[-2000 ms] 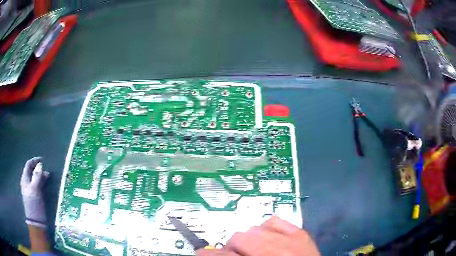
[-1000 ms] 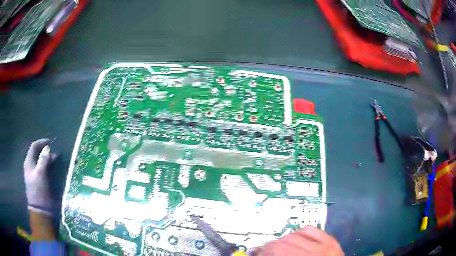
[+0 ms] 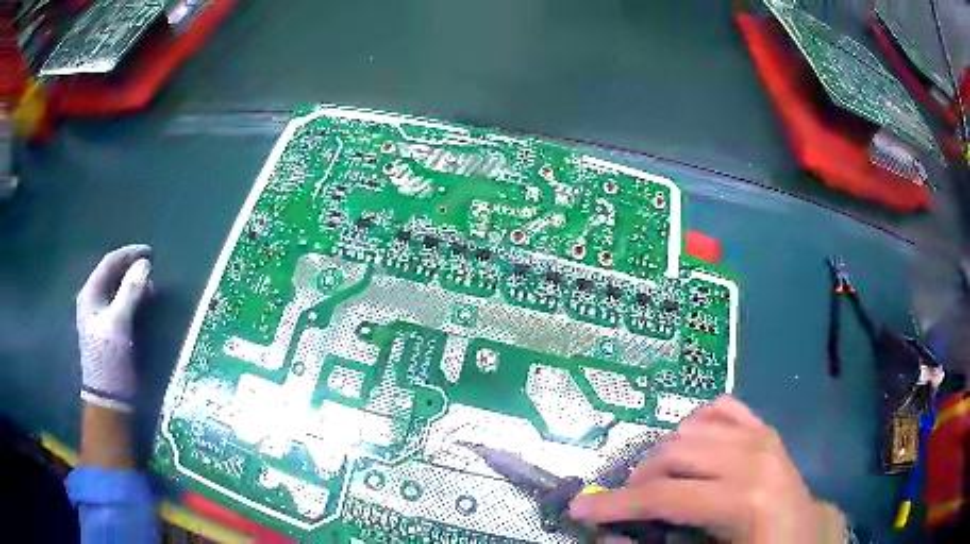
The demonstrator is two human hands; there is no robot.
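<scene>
A large green printed circuit board lies solder side up in front of me, with a white edge line and a notched corner at the upper right. My bare right hand is shut on the soldering iron, whose dark tapering tip is over the silvery lower middle of the board. My left hand, in a white knit glove, is left of the board and does not touch it; thumb and forefinger are close together. Whether it holds thin solder wire cannot be seen.
Diagonal cutters lie right of the board. Beyond them are a small metal sponge tray and a blue stick with a yellow end. Red carriers with boards stand at the back right and back left. Red pad edges show under the board.
The view has shifted, so the board appears further right and more tilted. The iron tip has moved slightly right over the board. My gloved hand sits higher in the picture.
</scene>
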